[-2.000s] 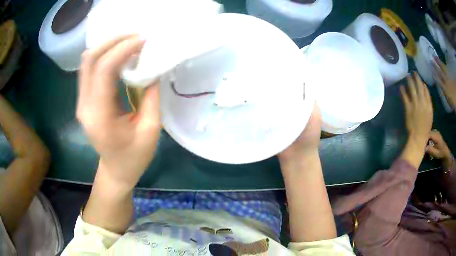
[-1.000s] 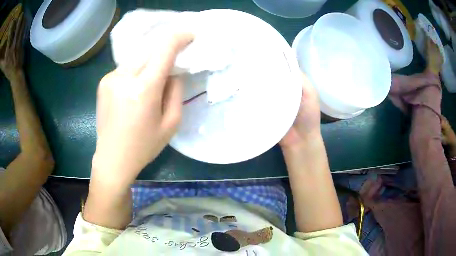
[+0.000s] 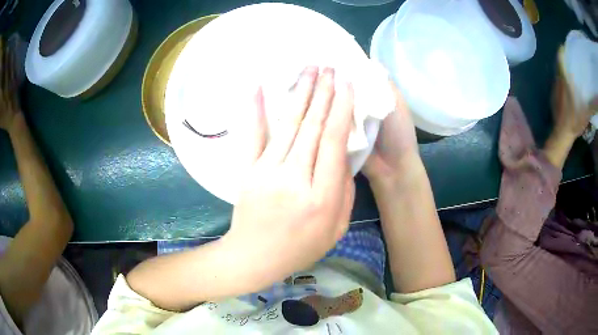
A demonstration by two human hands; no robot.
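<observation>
A round white tank underside (image 3: 216, 78), with a short thin dark lead wire on its left part, faces up in front of me. My right hand (image 3: 393, 141) holds its right edge, fingers partly hidden behind it. My left hand (image 3: 298, 170) lies over the disc with fingers spread, pressing a crumpled white wiping cloth (image 3: 374, 98) on its right side. The cloth partly blends with the white disc. A golden-brown base shell (image 3: 156, 85) shows behind the disc's left edge.
Frosted white covers (image 3: 452, 62) stand at the right. A finished unit with a dark oval top (image 3: 82, 55) stands at the upper left on the dark green mat (image 3: 111, 176). Another stands at the upper right. A person's arm is at each side; the right one holds a white part.
My left hand has moved right and down from the disc's upper left with the cloth, now flat over the disc. The disc has shifted left. The golden base shell has come into view.
</observation>
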